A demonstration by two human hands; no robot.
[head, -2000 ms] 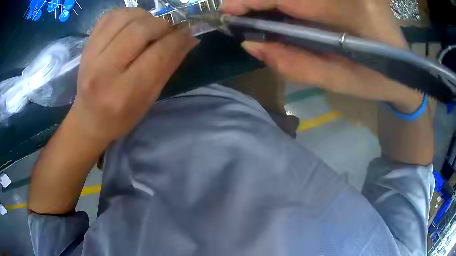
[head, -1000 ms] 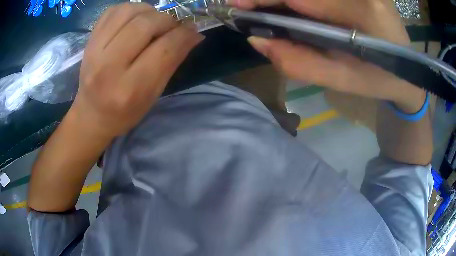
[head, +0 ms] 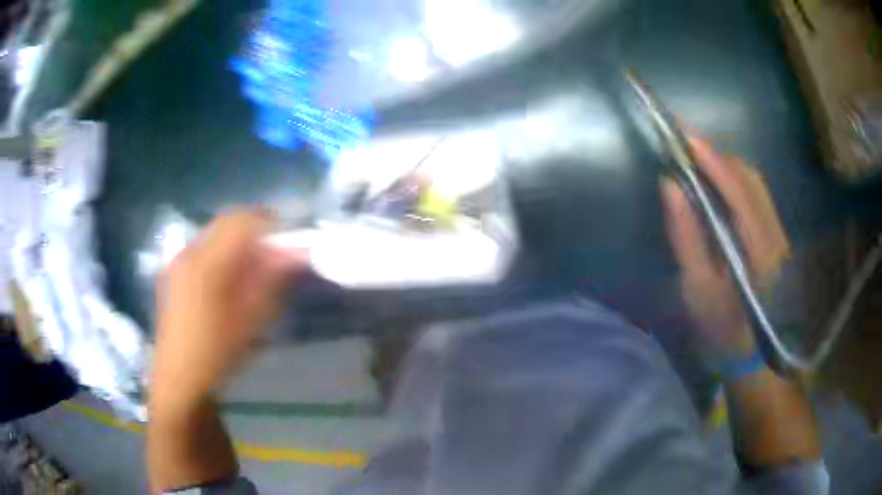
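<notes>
The frame is blurred. The white socket housing (head: 411,259) lies on the dark mat in front of me, with blurred yellow and dark parts inside. My left hand (head: 224,295) is at the left end of the housing, fingers and thumb at its edge; whether it grips or only touches is hard to tell. My right hand (head: 725,237) is shut on the soldering iron (head: 683,162), its tip pointing up and left, well to the right of the housing. The silvery feed tube runs down over the wrist.
A loose pile of blue disc parts (head: 295,82) lies behind the housing. Bright clear plastic (head: 455,39) is at the top middle. White units (head: 73,242) line the far left beside the green belt edge (head: 126,53). A brown cardboard tray (head: 839,82) is at the upper right.
The view has shifted, showing more of the bench. My right hand with the iron has moved away from the work, to the right. The housing now shows almost fully.
</notes>
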